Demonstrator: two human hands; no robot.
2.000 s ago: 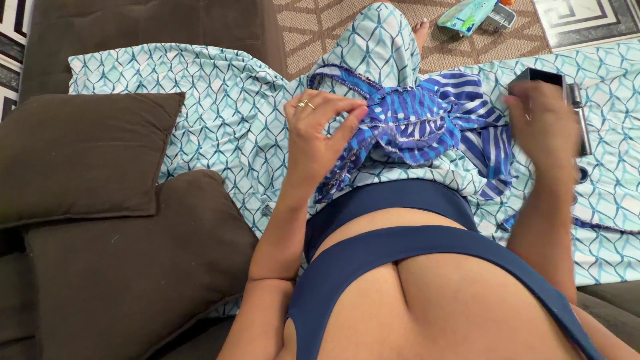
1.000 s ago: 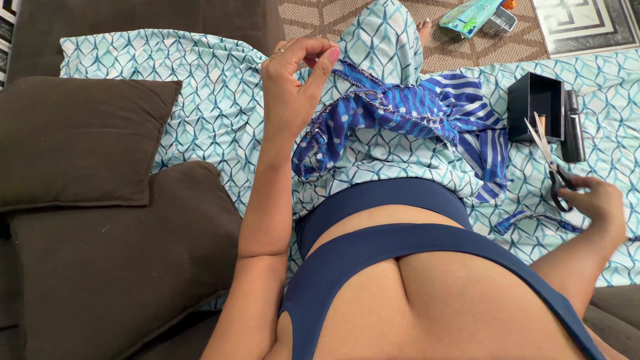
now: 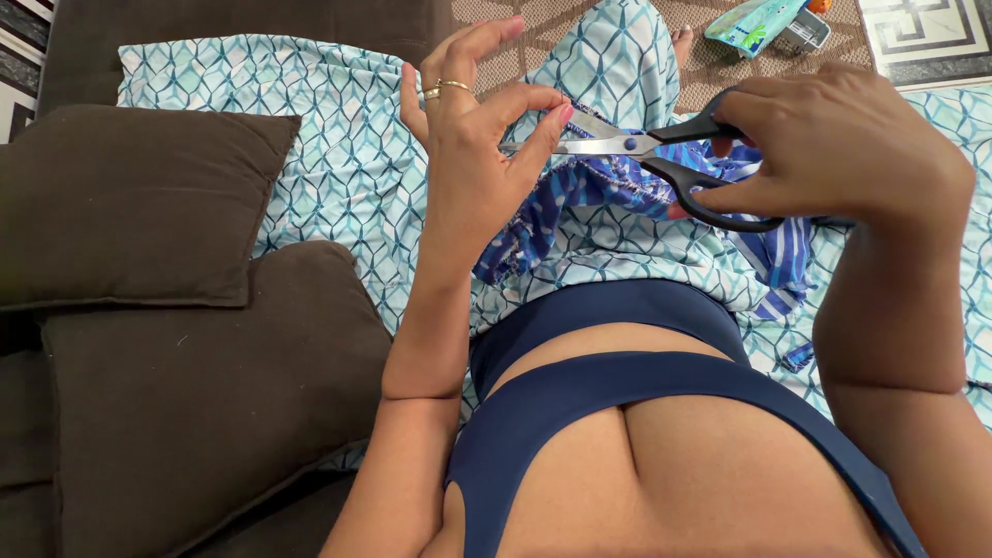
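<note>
My right hand (image 3: 845, 147) holds a pair of scissors (image 3: 632, 145) by its black handles, with the metal blades parted and pointing left. The thumb and index finger of my left hand (image 3: 488, 116) are pinched together at the blades, above the lap. A thread or fabric edge seems to be between those fingertips, too fine to tell. Below the blades, a blue and white patterned fabric piece (image 3: 573, 186) with frayed edges lies across my lap, its striped part (image 3: 787, 256) to the right. My right hand and the scissors cover some of it.
Patterned teal and white cloth (image 3: 341, 178) spreads beneath and around my legs. Two dark brown cushions (image 3: 139, 205) lie at the left. A narrow blue fabric scrap (image 3: 798, 357) is at the right. A teal packet (image 3: 752, 27) and a grey plastic item (image 3: 807, 35) sit on the woven rug.
My right hand has brought the scissors from the right side, beside the black box, across to my left hand. One second ago the blades pointed up near that box.
</note>
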